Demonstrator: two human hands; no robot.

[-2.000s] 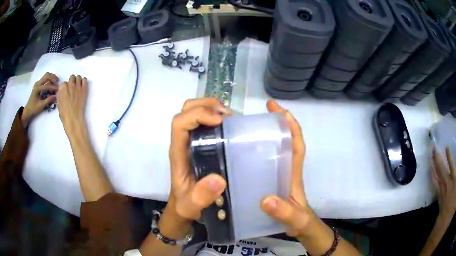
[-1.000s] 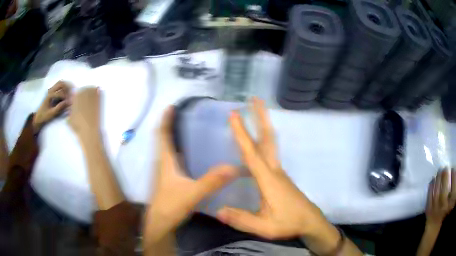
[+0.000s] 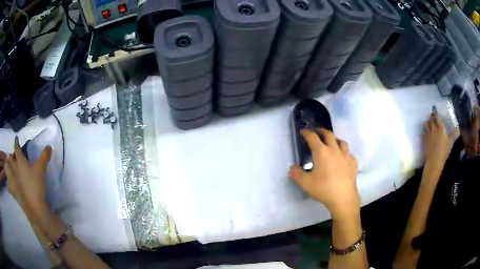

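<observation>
A glossy black oval cover [image 3: 315, 110] lies on the white tabletop, right of centre. My right hand [image 3: 331, 171] is over its near part, with the fingers on its top and the thumb at its near left side. My left hand [image 3: 30, 181] is at the far left, fingers and thumb spread, beside a frosted translucent piece [image 3: 51, 137] with a dark edge. The hand partly hides this piece, and its hold on it is unclear.
Tall stacks of dark grey moulded parts [image 3: 187, 79] stand at the back. Small black clips [image 3: 96, 114] lie at left near a strip of clear tape [image 3: 138, 173]. Another person's hand [image 3: 438, 137] is at right; other fingers show at the left edge. An instrument [image 3: 113, 11] stands behind.
The view has swung right. My hands have parted: the left has gone to the far left and the frosted unit is no longer between them. My right hand has reached the black cover.
</observation>
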